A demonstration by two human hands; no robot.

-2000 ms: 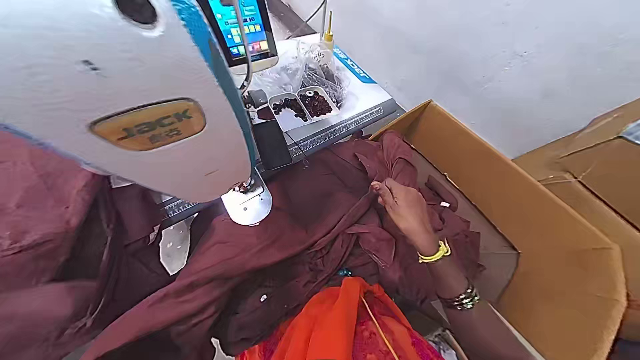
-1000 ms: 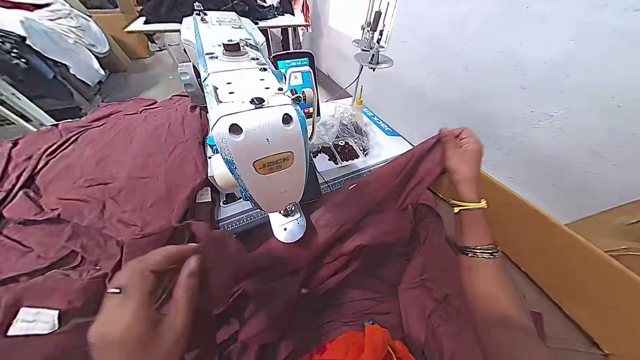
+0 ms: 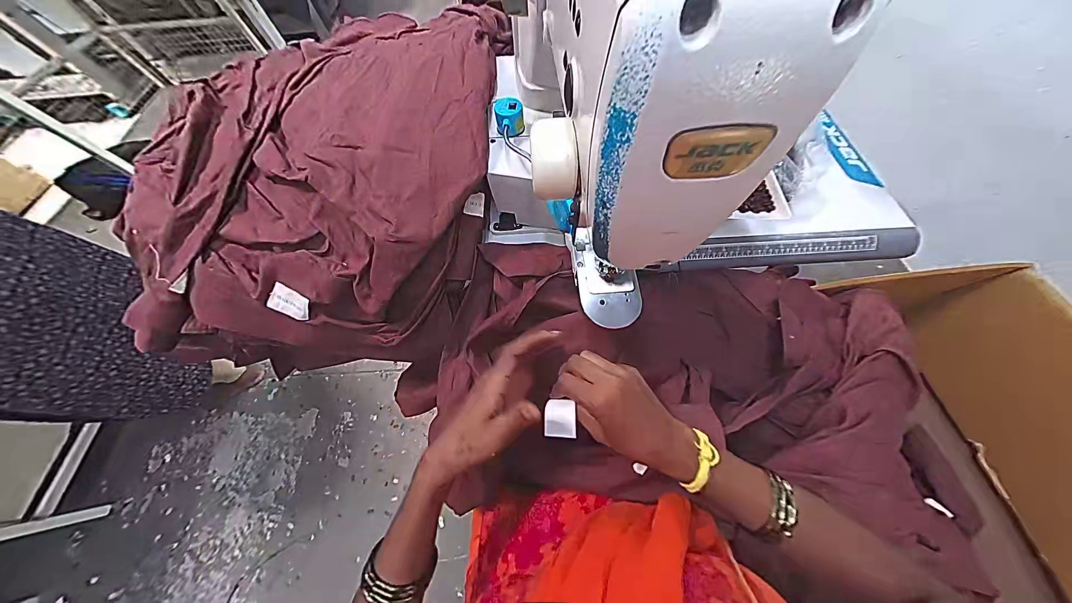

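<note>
A maroon garment [image 3: 737,335] lies across my lap and under the head of a white Jack sewing machine [image 3: 729,75]. My left hand [image 3: 486,414] rests at the garment, fingers apart and pointing toward the machine; whether it pinches any cloth is unclear. Just right of it, my right hand [image 3: 615,406] has curled fingers on the garment, beside a small white label [image 3: 560,418]. Both hands are just below the machine's rounded metal presser area [image 3: 611,306]. Left of the machine is a heap of maroon garments [image 3: 335,167] with white tags.
An open cardboard box [image 3: 997,360] stands at the right, with maroon cloth reaching into it. A tray of dark buttons [image 3: 762,201] sits on the machine table [image 3: 837,226]. At the left edge is a person in a dark patterned garment [image 3: 92,327]. Metal racks stand behind.
My right hand has come down from the raised right end of the cloth to the middle, near my left hand. The cloth, held up a second ago, now lies lower. The view has shifted.
</note>
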